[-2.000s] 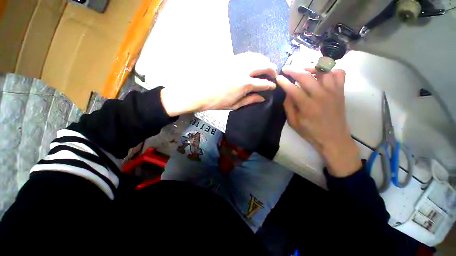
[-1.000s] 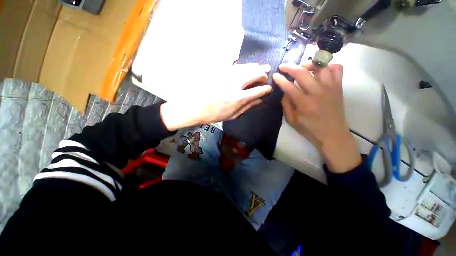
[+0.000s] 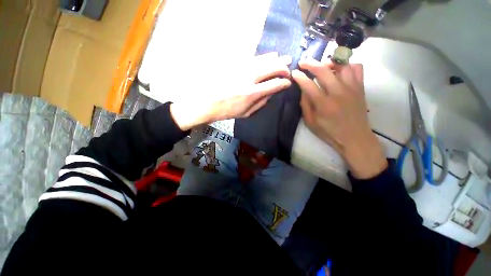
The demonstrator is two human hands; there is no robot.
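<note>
A dark fabric piece (image 3: 267, 126) lies over the front edge of the white table and runs up to the needle area, where it looks bluish under the lamp. My left hand (image 3: 237, 99) lies on it, its fingertips at the fabric's right edge. My right hand (image 3: 336, 105) pinches the same edge from the right, fingertips close to my left ones. The presser foot and needle area (image 3: 307, 43) is just above my fingertips; glare hides how the fabric sits there. The sewing machine head (image 3: 430, 32) is at the top right.
Blue-handled scissors (image 3: 419, 143) lie on the white table (image 3: 387, 91) at the right, blades pointing up. A white tray (image 3: 468, 215) is at the far right. Cardboard (image 3: 81, 54) with orange tape (image 3: 132, 59) and a grey tray (image 3: 89, 6) are at the left. Grey quilted covering (image 3: 32, 135) is below.
Both hands stay on the fabric edge near the needle and appear slightly higher in view. The fabric's upper part has shifted, and more of the lower part shows below my left hand.
</note>
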